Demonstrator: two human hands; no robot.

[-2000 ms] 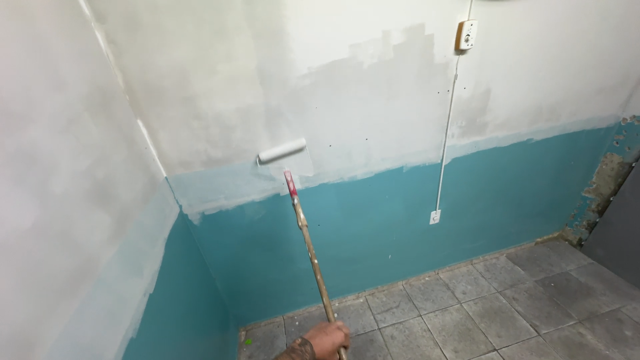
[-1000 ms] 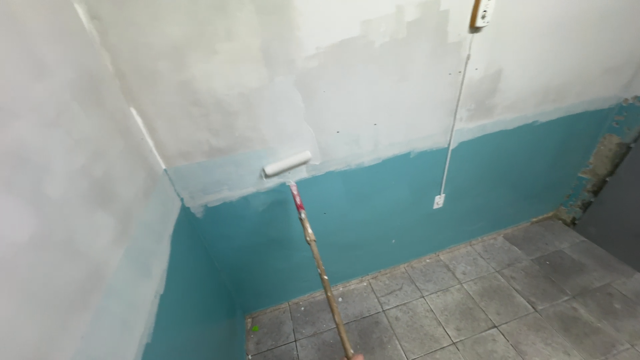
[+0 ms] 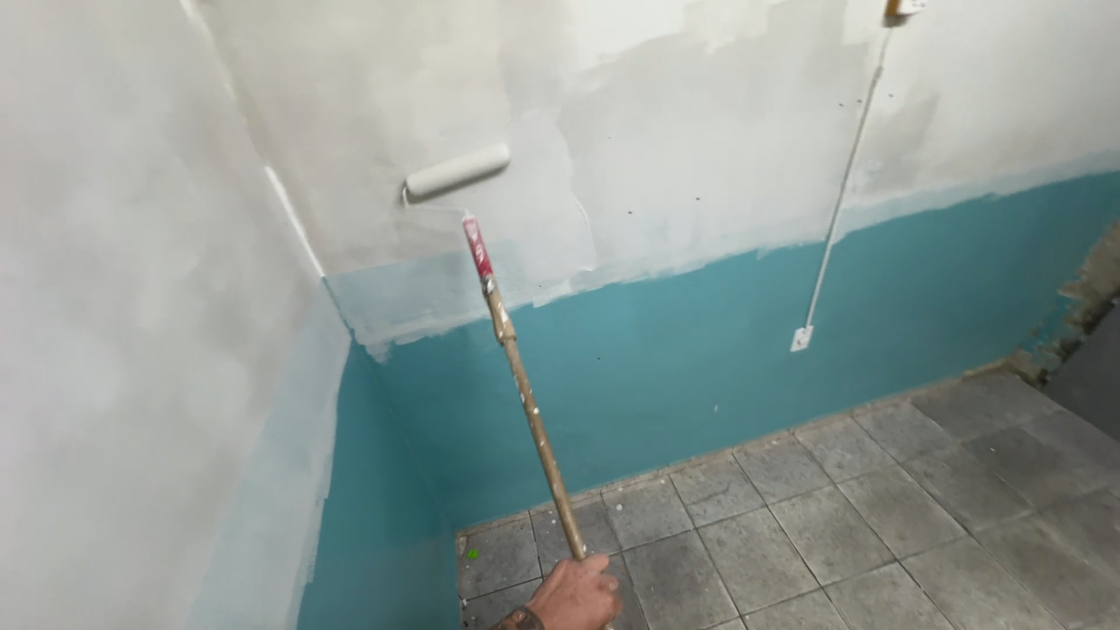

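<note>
My left hand (image 3: 577, 593) grips a wooden pole (image 3: 538, 429) near the bottom edge of the head view; the wrist is at the lower left of the hand. The pole leans up and to the left, and white paint spots mark it. A paint roller's red handle (image 3: 478, 248) is joined to its upper end. The white roller sleeve (image 3: 457, 173) is at the pale upper wall (image 3: 647, 175), left of centre and above the light blue band. My right hand is out of view.
Teal paint (image 3: 665, 376) covers the lower wall. A white cable (image 3: 844, 192) runs down to a white outlet (image 3: 801, 339). Grey floor tiles (image 3: 796, 542) meet the wall's foot. Another wall (image 3: 131, 306) forms a corner at left. Bare, damaged plaster (image 3: 1089, 271) shows at far right.
The roller has moved up the wall from the edge of the teal paint, where it was one second ago. More of my left hand shows now than one second ago.
</note>
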